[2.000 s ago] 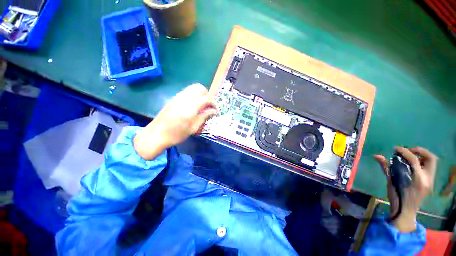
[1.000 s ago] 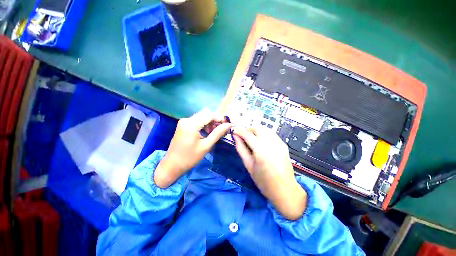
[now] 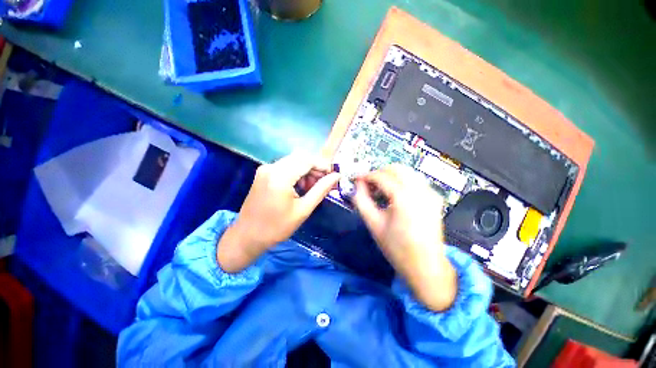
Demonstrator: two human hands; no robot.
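Note:
An open laptop base (image 3: 467, 136) lies on an orange-red foam tray (image 3: 496, 61), with its battery, board and fan showing. My left hand (image 3: 277, 201) is at the laptop's near left corner, thumb and finger pinching a tiny dark part (image 3: 336, 168). My right hand (image 3: 406, 223) is just right of it, over the board's near edge, with fingertips bent together and slightly blurred; I cannot tell if they hold anything. The dark lid (image 3: 334, 226) hangs below the base, partly under my hands. The black electric screwdriver (image 3: 582, 264) lies on the bench at the tray's right corner.
A blue bin of dark bits (image 3: 219, 43) stands at the upper left, with a brown cylinder (image 3: 295, 6) beside it. Another blue bin (image 3: 36, 11) is cut off at the top left. Below the bench edge is a large blue crate (image 3: 172, 208) with white sheets.
Since two seconds ago my right hand has put down the screwdriver and come to the laptop's left corner beside my left hand. In the last second its fingertips have moved slightly right. The view has shifted.

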